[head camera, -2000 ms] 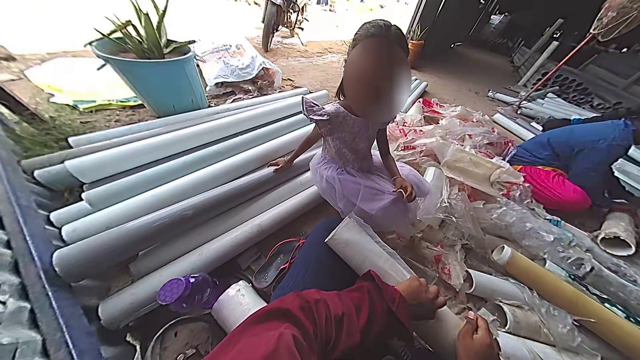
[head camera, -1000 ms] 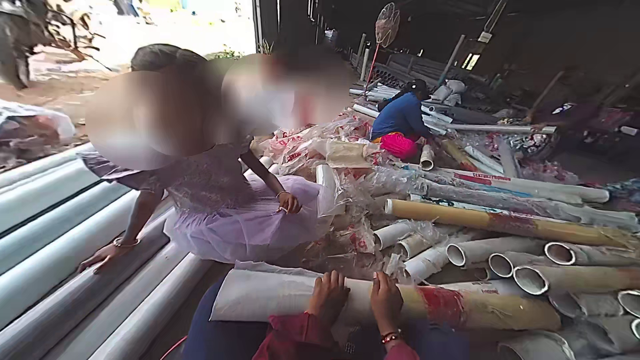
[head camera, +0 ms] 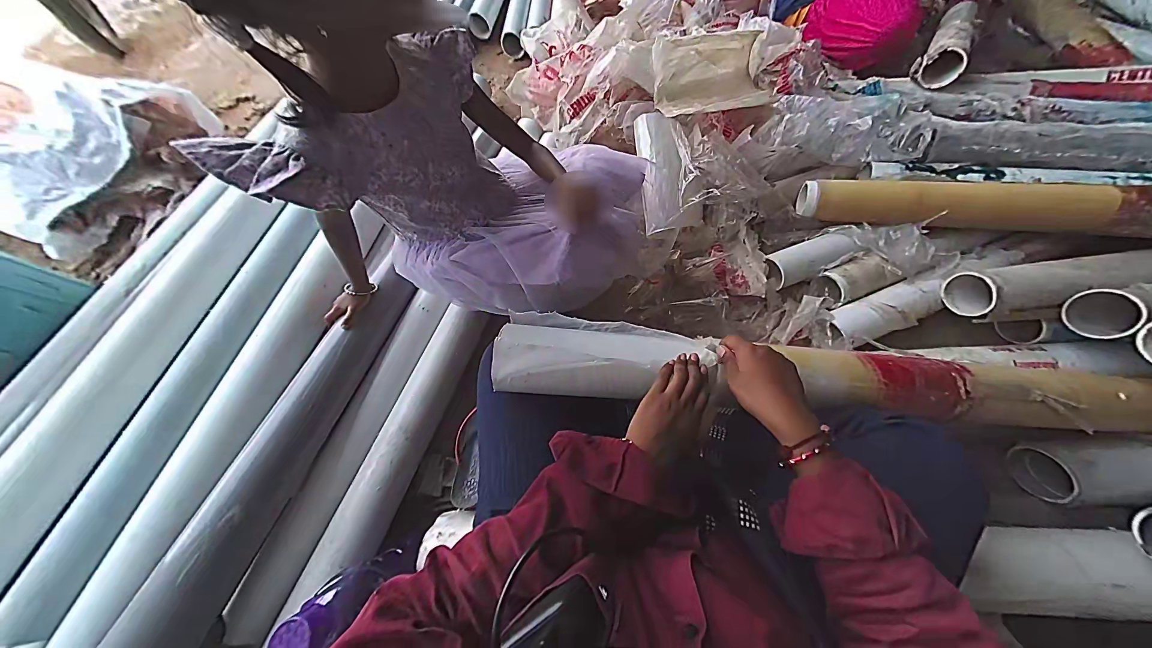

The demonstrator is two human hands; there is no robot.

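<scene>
A long pipe point(head camera: 1017, 382) lies across my lap, its left part covered by a whitish wrapping point(head camera: 585, 360) and its right part yellowish with a red patch. My left hand point(head camera: 670, 405) rests on the wrapped part with its fingers over the top. Just to its right, my right hand point(head camera: 760, 378) pinches the bunched edge of the wrapping between thumb and fingers. A loose flap of thin film stands along the upper side of the pipe's left end.
Grey-white pipes point(head camera: 252, 360) lie side by side at left, where a person point(head camera: 432, 171) in a lilac dress leans a hand. Crumpled plastic film point(head camera: 621, 72) is heaped beyond. More pipes point(head camera: 1071, 283) lie at right. A purple container point(head camera: 342, 594) is at lower left.
The view has swung right and then down towards my lap. My right hand has moved closer to my left hand, at the wrapping's edge.
</scene>
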